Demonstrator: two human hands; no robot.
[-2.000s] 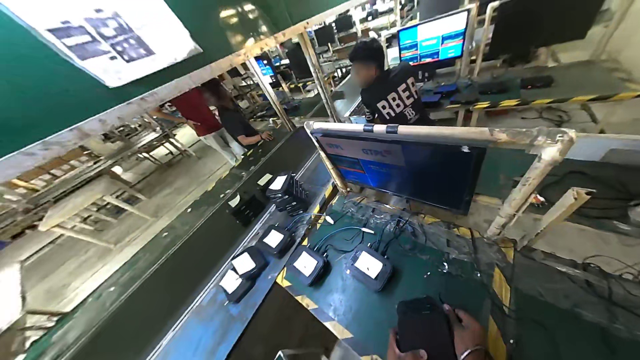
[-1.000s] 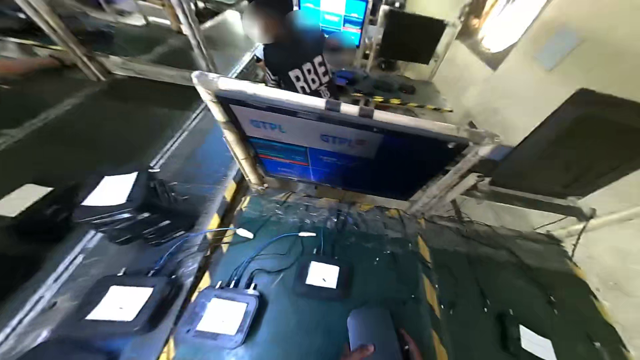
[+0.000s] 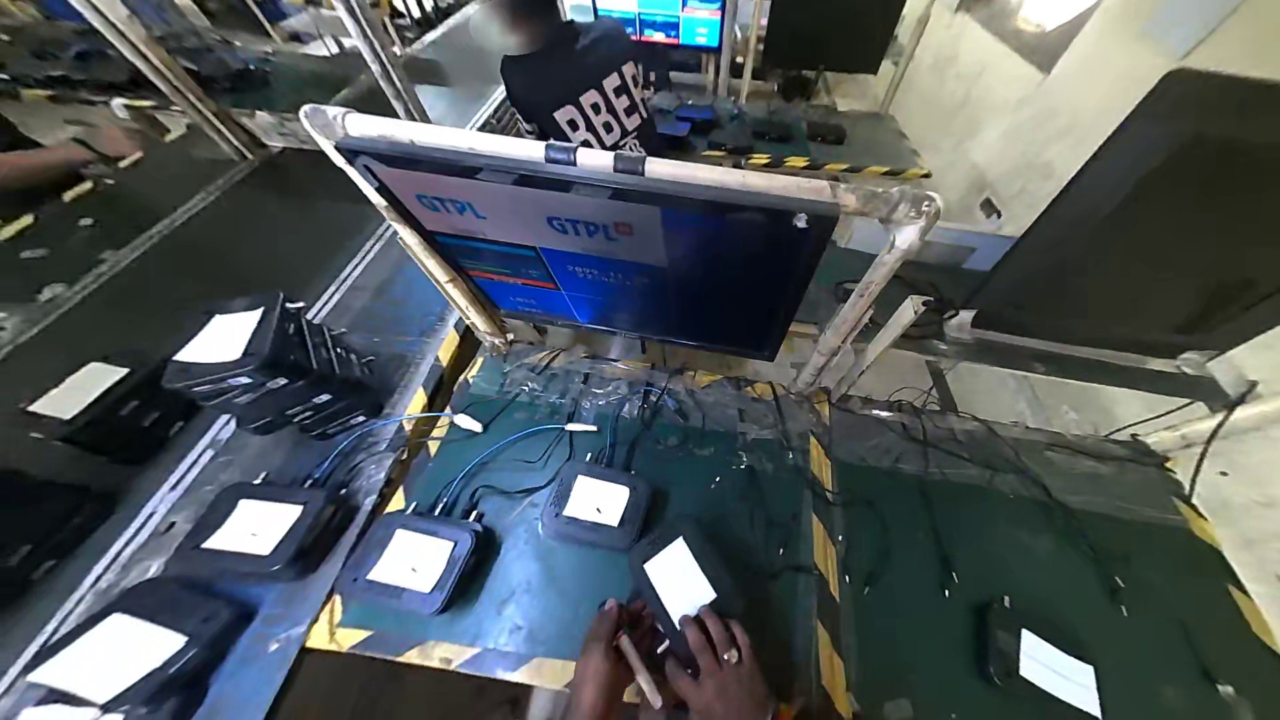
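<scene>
A black set-top box (image 3: 722, 570) with a white paper label lies near the front edge of the green work mat. My right hand (image 3: 715, 655), with a ring on one finger, grips its near end. At the box's near left corner is my left hand (image 3: 618, 655), with a pale, slim stick-like piece between its fingers. A second labelled box (image 3: 553, 525) sits just beyond, with cables at its back. To its left, another box (image 3: 455, 590) has blue and black cables plugged in.
Stacked boxes (image 3: 330, 375) and more labelled boxes (image 3: 225, 515) stand on the left conveyor. A monitor (image 3: 700, 270) in a taped pipe frame rises behind the mat. Loose cables (image 3: 930, 480) trail at the right, near another box (image 3: 1000, 640). A person (image 3: 590, 85) is beyond the monitor.
The box in my hands showed no label one second ago; its white label now faces up. My left hand now has a pale slim piece. The view has swung to the right since two seconds ago.
</scene>
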